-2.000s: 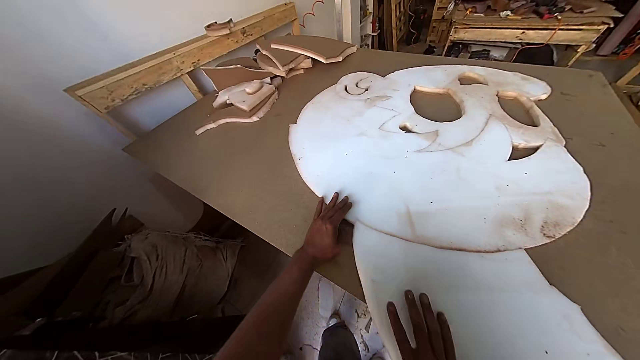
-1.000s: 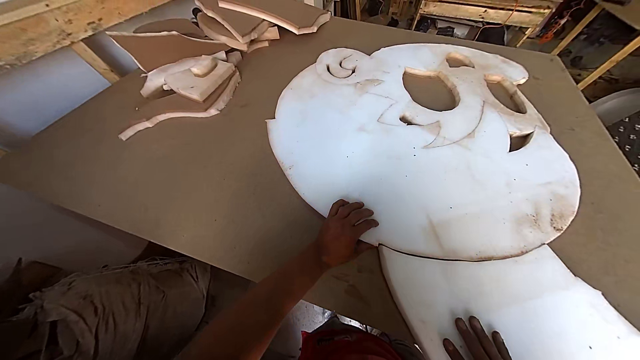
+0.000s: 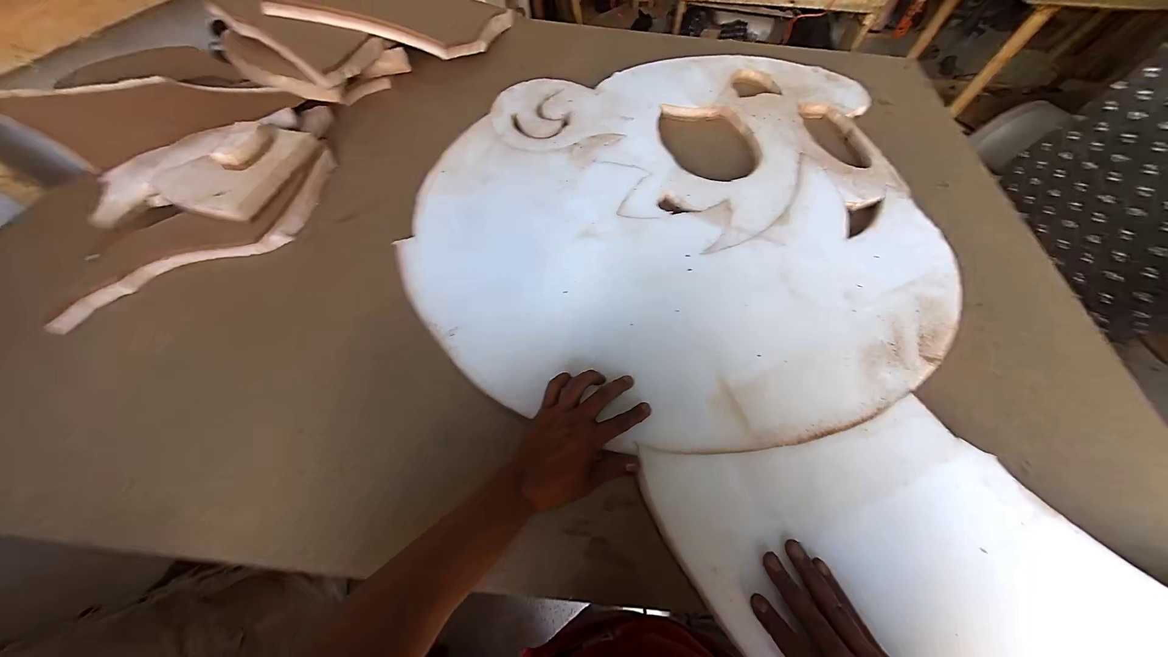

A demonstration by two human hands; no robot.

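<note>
A large rounded white foam panel (image 3: 566, 265), cut like a cartoon head with eye holes and pencil-like lines, lies flat on a brown tabletop (image 3: 347, 401). Against its lower edge sits a second white foam piece (image 3: 912, 520), which runs off the lower right. My left hand (image 3: 579, 438) rests with spread fingers on the lower left rim of the head panel, its thumb close to the seam between the pieces. My right hand (image 3: 812, 602) lies flat on the lower piece, partly cut off by the bottom of the view. Neither hand grasps anything.
Foam offcuts (image 3: 228, 173) are heaped on the table's upper left, with a long curved strip (image 3: 182, 269) in front. A dark patterned cloth (image 3: 1104, 201) hangs beyond the right edge. Wooden bench legs (image 3: 1004, 59) stand at the back, and crumpled fabric (image 3: 173, 611) lies below the near edge.
The view has moved nearer to the foam and turned. My left hand has shifted from the edge by the seam further onto the head panel. My right hand still lies on the lower piece.
</note>
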